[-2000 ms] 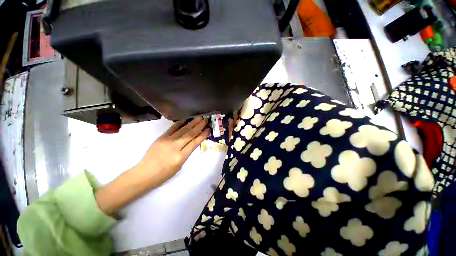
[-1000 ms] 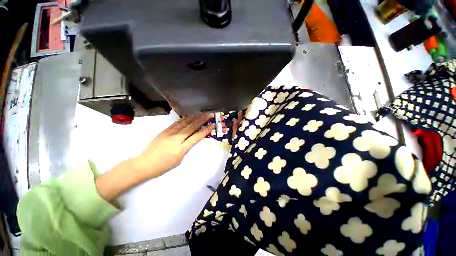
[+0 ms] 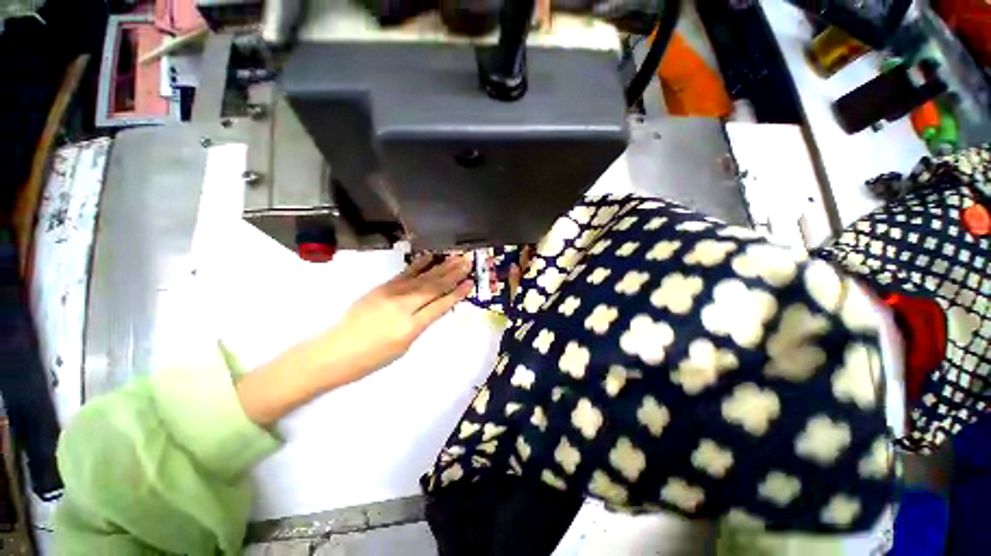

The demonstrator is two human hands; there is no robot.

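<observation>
The bag body (image 3: 652, 348), navy-black with cream four-petal flowers, lies over the right half of the white work sheet (image 3: 359, 434). Its narrow strap end tab (image 3: 502, 285) is under the sewing machine head (image 3: 489, 174), beside a small pale metal part. My left hand (image 3: 397, 315) lies flat on the sheet, fingertips at the left edge of the tab, holding nothing visible. My right hand (image 3: 523, 266) is almost wholly hidden by the bag; only part of a finger shows right of the tab. A black webbing strap (image 3: 500, 519) hangs at the front edge.
A red button (image 3: 316, 245) and metal clamp block (image 3: 285, 179) are left of the head. Another patterned bag (image 3: 935, 261) with red lining lies at right. An orange object (image 3: 693, 76) is behind the head. A dark device (image 3: 875, 100) and small bottles are at back right.
The view has shifted, so the machine head appears smaller and further right. More black strap shows at the front, and the bag's right part has lifted or folded. My left hand stays beside the tab.
</observation>
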